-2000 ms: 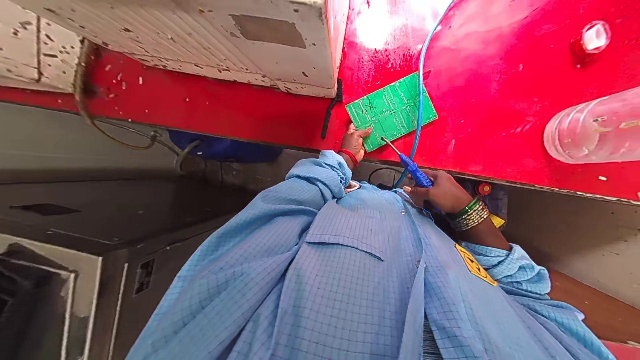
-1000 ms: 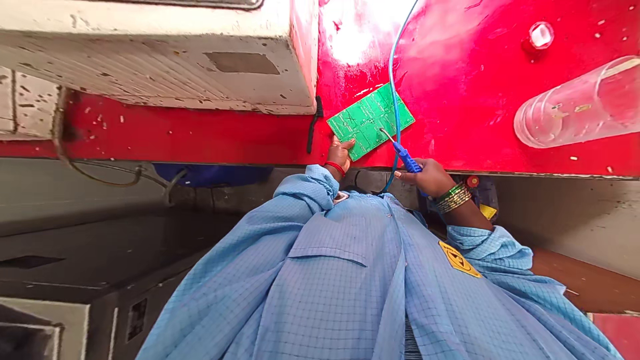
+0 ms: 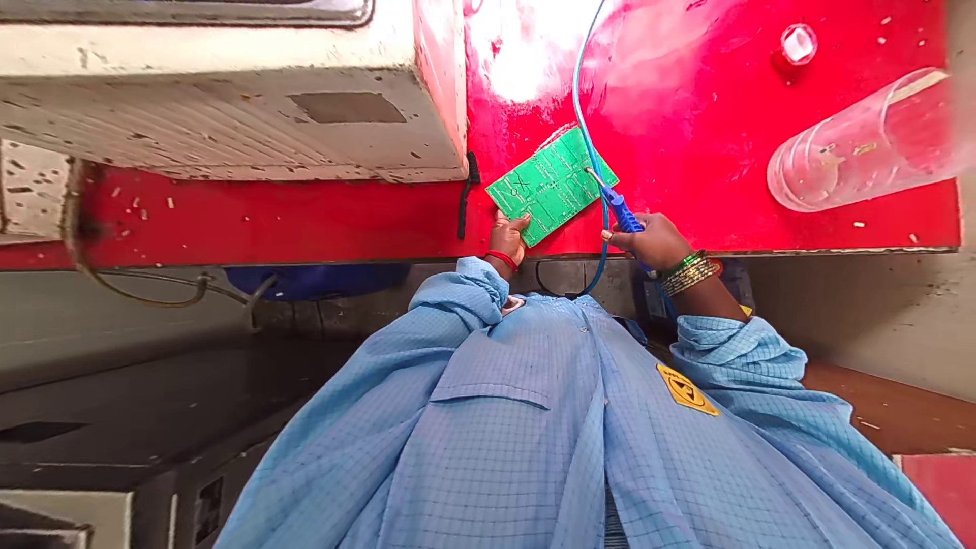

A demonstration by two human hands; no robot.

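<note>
A green printed circuit board point(image 3: 550, 185) lies tilted over the red bench top, near its front edge. My left hand point(image 3: 509, 235) grips the board's lower left corner, thumb on top. In my right hand point(image 3: 654, 244) is a soldering iron with a blue handle point(image 3: 622, 210), its tip pointing up and left at the right part of the board. Whether the tip touches the board is not plain. A blue cable point(image 3: 581, 99) runs across the board's right side and down past the bench edge.
A large off-white, chipped machine housing point(image 3: 347, 107) stands left of the board, a black strip point(image 3: 467, 195) beside it. To the right, a clear plastic container point(image 3: 854, 152) lies on its side below a small clear container with a white top point(image 3: 797, 46). Small bits are scattered about the red bench point(image 3: 709, 152).
The iron's tip has moved from the lower part of the board to its right part. My left hand keeps its hold on the board. The view has shifted somewhat.
</note>
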